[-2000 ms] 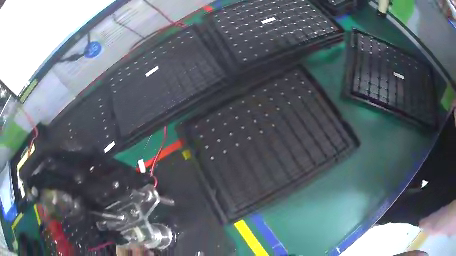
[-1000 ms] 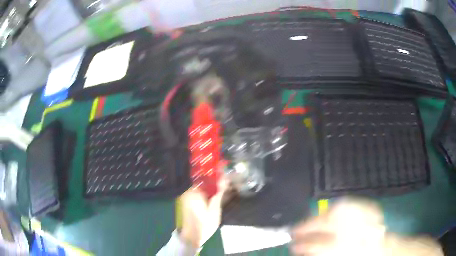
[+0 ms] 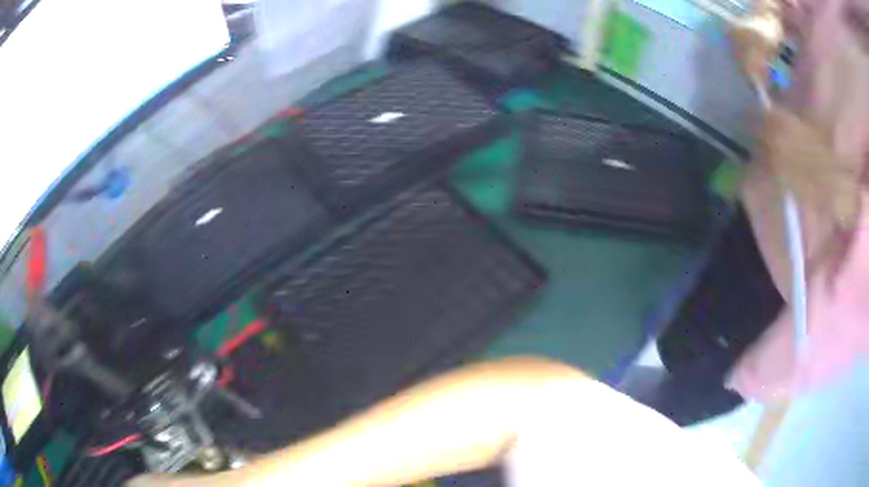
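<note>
The test fixture (image 3: 171, 409), metal and clear plates on a black base, stands at the lower left, blurred. Its red toggle clamp handle (image 3: 36, 259) points up, with no hand on it. My right forearm crosses the bottom from the right, in a white sleeve. My right hand (image 3: 186, 478) is at the fixture's front, mostly cut off by the lower edge; whether it holds anything is hidden. My left hand is not in view. A black component tray (image 3: 410, 276) lies right of the fixture, its pockets blurred.
More black trays with white labels lie behind, at the left (image 3: 214, 238), centre (image 3: 400, 143) and right (image 3: 610, 181). Stacked trays (image 3: 476, 38) stand at the back. A bright monitor (image 3: 105, 86) is upper left. A person in pink (image 3: 829, 190) is at the right beyond the bench edge.
The view has swung right since a second ago. The red handle, then low with my left hand at it, now points up. My left hand has left view; my right arm now reaches to the fixture.
</note>
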